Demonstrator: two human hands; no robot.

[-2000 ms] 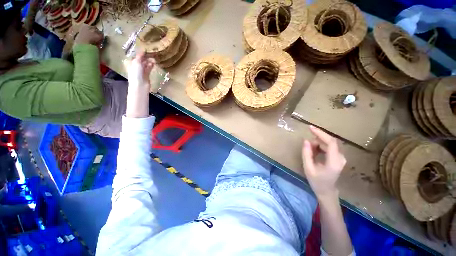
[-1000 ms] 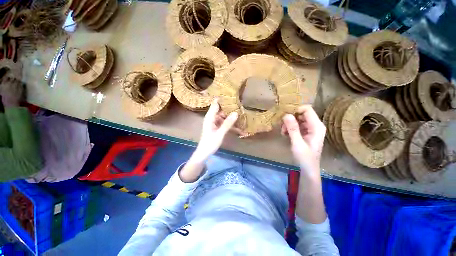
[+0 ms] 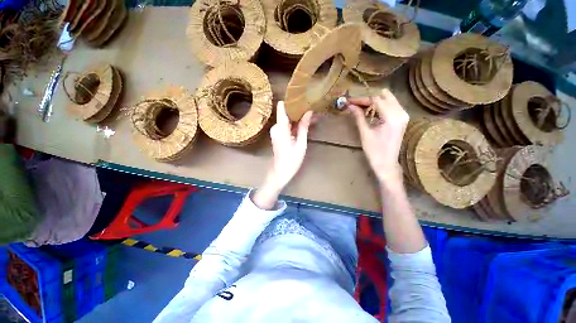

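Note:
My left hand (image 3: 290,142) grips the lower left rim of a tan wrapped ring (image 3: 307,67), which is tilted up above the bench. My right hand (image 3: 383,129) is right of the ring, with thumb and fingers pinched on a brown cord tail (image 3: 371,114). A small white spot (image 3: 342,102) shows beside its fingertips; I cannot tell whether the hand touches it. The cardboard pad (image 3: 325,130) lies under the ring and is mostly hidden.
Stacks of similar rings with cord in their holes stand at the left (image 3: 165,123), behind, and at the right (image 3: 455,163). A silvery tool (image 3: 50,93) lies far left. A red stool (image 3: 146,208) and blue crates (image 3: 527,271) are below the bench edge.
The ring, held flat by both hands a second ago, is now tilted in my left hand. My right hand has let go of its rim and taken hold of a cord tail.

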